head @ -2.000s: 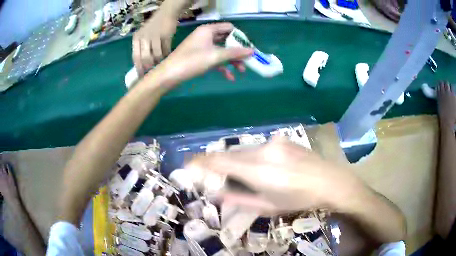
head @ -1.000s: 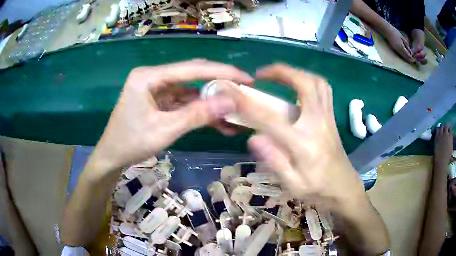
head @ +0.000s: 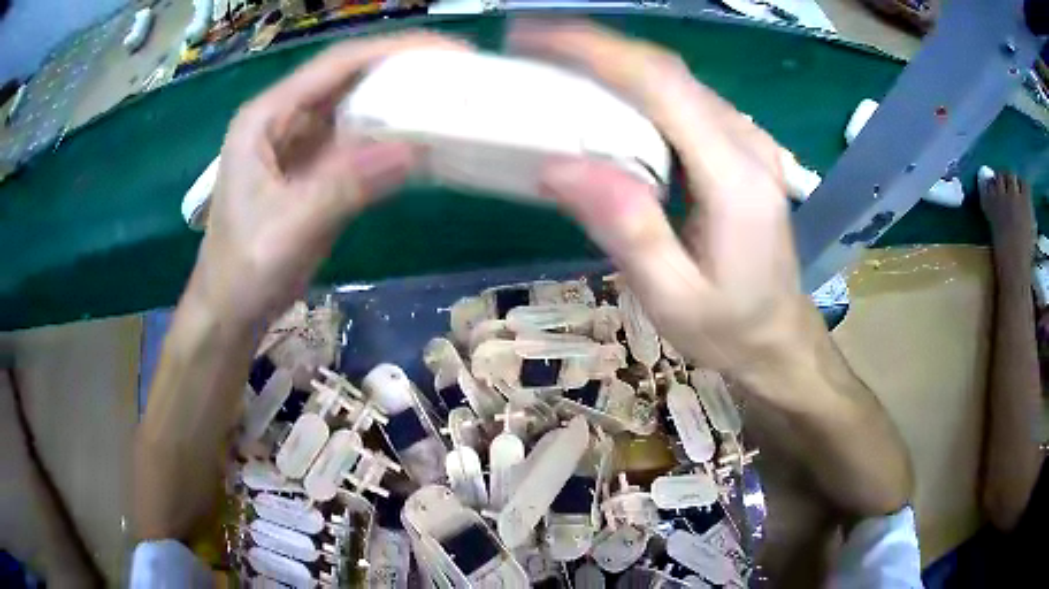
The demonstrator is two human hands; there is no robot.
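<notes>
A thick white rounded device (head: 495,115) is held up in front of me over the green belt, slightly blurred. A thin seam runs along its side, and no green or blue shows on it. My left hand (head: 305,161) grips its left end, with the thumb on the near side. My right hand (head: 690,196) grips its right end, with the thumb pressed on the near lower side. Below the hands, a clear parts tray (head: 397,322) holds a heap of cream covers, some with black windows (head: 472,550), and small cream ovals joined by runners.
The green conveyor belt (head: 92,253) crosses the view and carries several white housings (head: 863,121). A grey metal post (head: 909,138) slants at the right. Another person's arm (head: 1010,357) reaches in at the right edge. The brown bench (head: 920,334) lies near me.
My left hand has brought the housing back from over the belt, and my right hand has come up from the tray. Both now hold the white device, which looks closed.
</notes>
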